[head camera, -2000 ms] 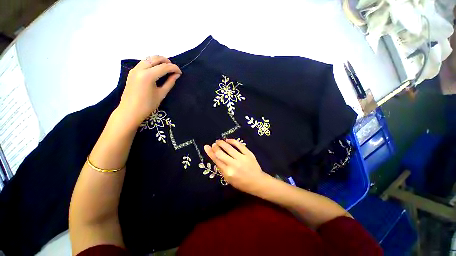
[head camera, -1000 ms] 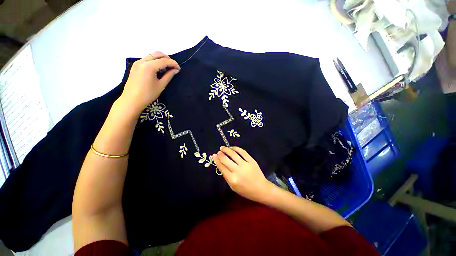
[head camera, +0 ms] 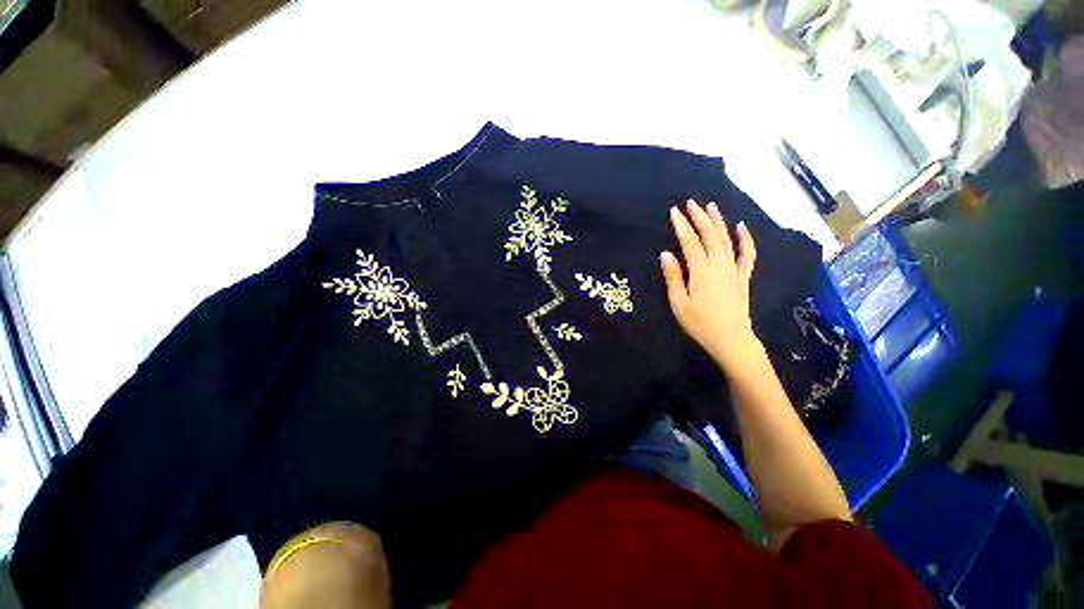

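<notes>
A black top (head camera: 321, 440) lies spread on the white table, its stand collar (head camera: 380, 190) towards the far side. Cream-gold neckline embroidery (head camera: 548, 402) with flowers and stepped lines shows on the chest. My right hand (head camera: 710, 280) lies flat on the top near its right shoulder, fingers apart, holding nothing. Of my left arm only a part with a gold bangle (head camera: 312, 545) shows at the bottom edge; the left hand itself is hidden or out of the picture.
The white table (head camera: 357, 83) has a curved far edge. A dark pen (head camera: 808, 176) lies at its right side, near pale cloth (head camera: 939, 60). A blue bin (head camera: 886, 434) stands at the right with black embroidered cloth (head camera: 820, 357) over it. Papers (head camera: 24, 393) lie at the left edge.
My left hand has let go of the collar and moved down towards my body. My right hand has moved from the lower neckline embroidery up and right to the shoulder area.
</notes>
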